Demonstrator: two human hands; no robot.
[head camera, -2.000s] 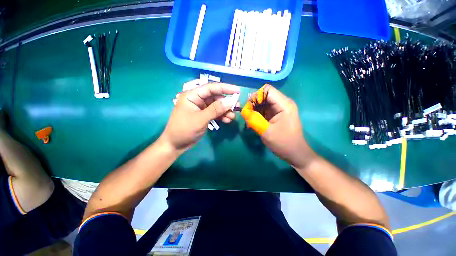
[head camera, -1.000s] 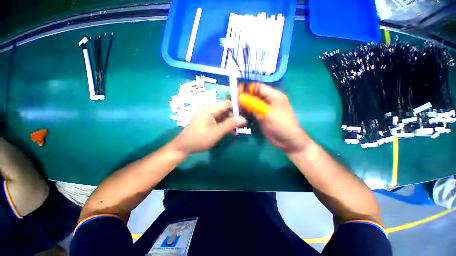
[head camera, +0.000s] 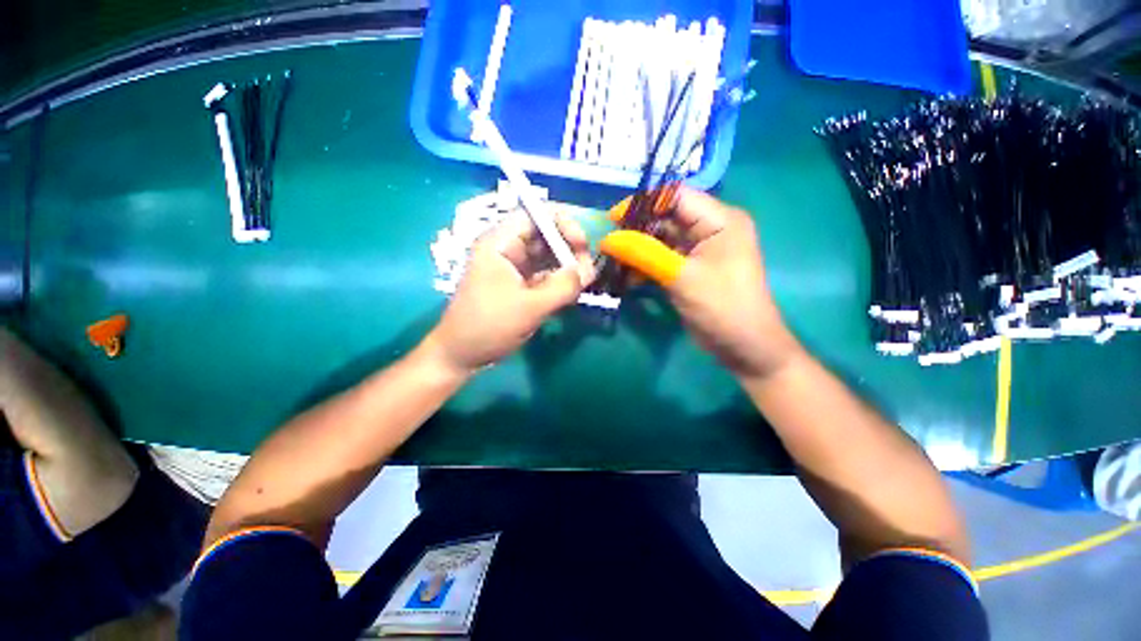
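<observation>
My left hand (head camera: 507, 294) holds a white strip (head camera: 517, 179) between thumb and fingers. The strip slants up to the left over the blue tray's front edge and has a small white piece at its far end. My right hand (head camera: 707, 276), with orange-yellow covers on thumb and index finger, holds several black wires (head camera: 666, 134) fanned upward over the tray. A white connector (head camera: 601, 301) shows below, between the hands. The fingertips are close together; the exact join of strip and connector is hidden. A pile of small white housings (head camera: 466, 235) lies behind my left hand.
A blue tray (head camera: 438, 140) holds parallel white strips. A second blue tray (head camera: 882, 44) is at upper right. A large black wire bundle (head camera: 976, 225) lies right. A harness (head camera: 234, 175) lies upper left, an orange piece (head camera: 110, 334) far left. Another person's arm (head camera: 63, 420) is at lower left.
A white strip, absent from my hands two seconds ago and upright between them one second ago, now tilts left in my left hand. The black wires now fan up to the right from my right hand.
</observation>
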